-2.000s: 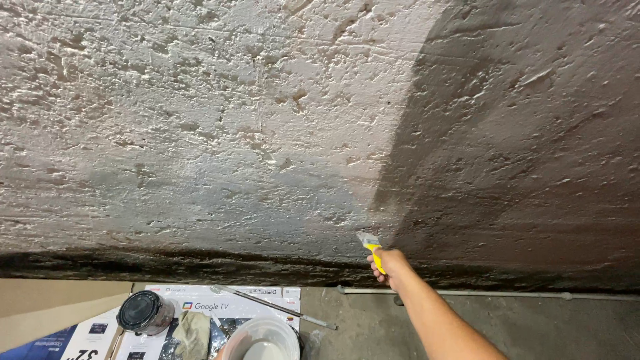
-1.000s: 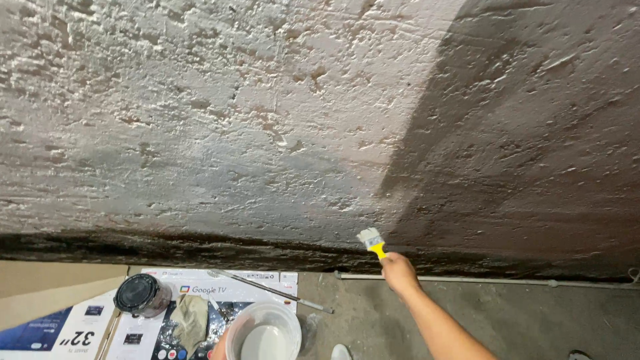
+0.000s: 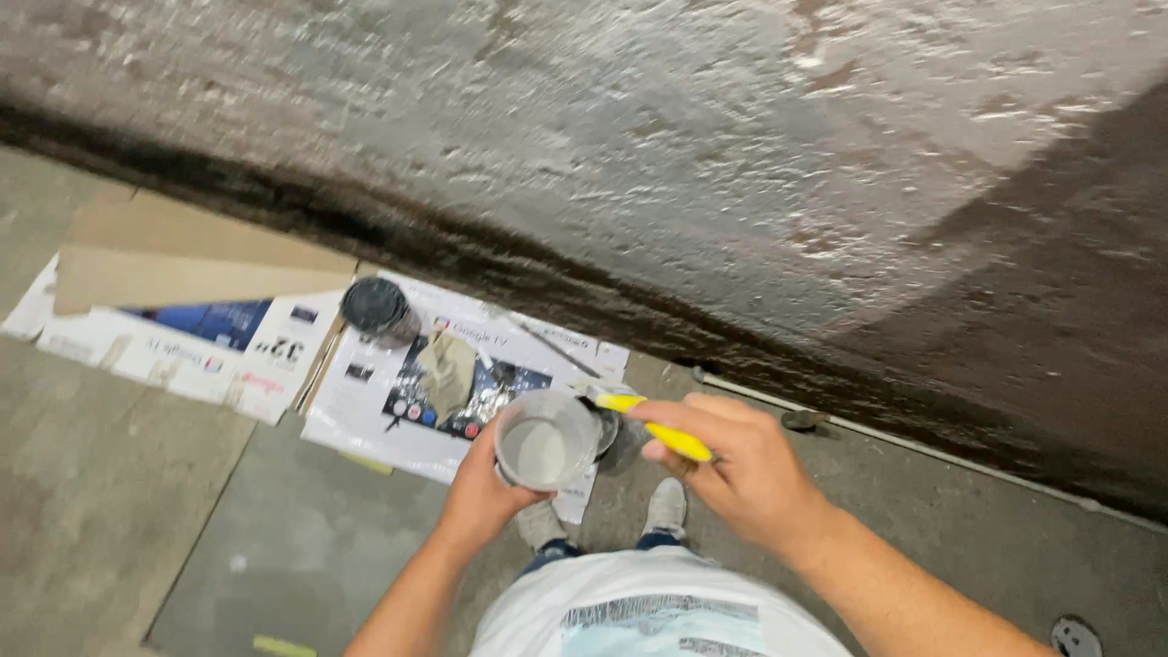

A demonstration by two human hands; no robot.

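My left hand (image 3: 488,493) grips a translucent plastic tub (image 3: 546,441) from its left side, with pale liquid at the bottom of it. Between the fingers of my right hand (image 3: 739,456) is a paintbrush with a yellow handle (image 3: 671,438); its bristle end is near the tub's upper right rim and looks blurred. Whether the bristles touch the rim I cannot tell. Beyond both hands rises a rough, pitted wall (image 3: 639,155), pale grey at the left and dark at the right.
Flattened printed cardboard (image 3: 383,447) lies on the concrete floor (image 3: 365,566), bearing a dark lidded jar (image 3: 377,308), a beige cloth or glove (image 3: 447,372) and a thin rod (image 3: 552,347). A narrow pipe (image 3: 876,433) runs along the wall's foot. My shoes (image 3: 668,507) stand below the tub.
My right hand has brought the brush from the wall back to the tub. My left hand, not seen at the wall earlier, now holds the tub. The view has tilted down.
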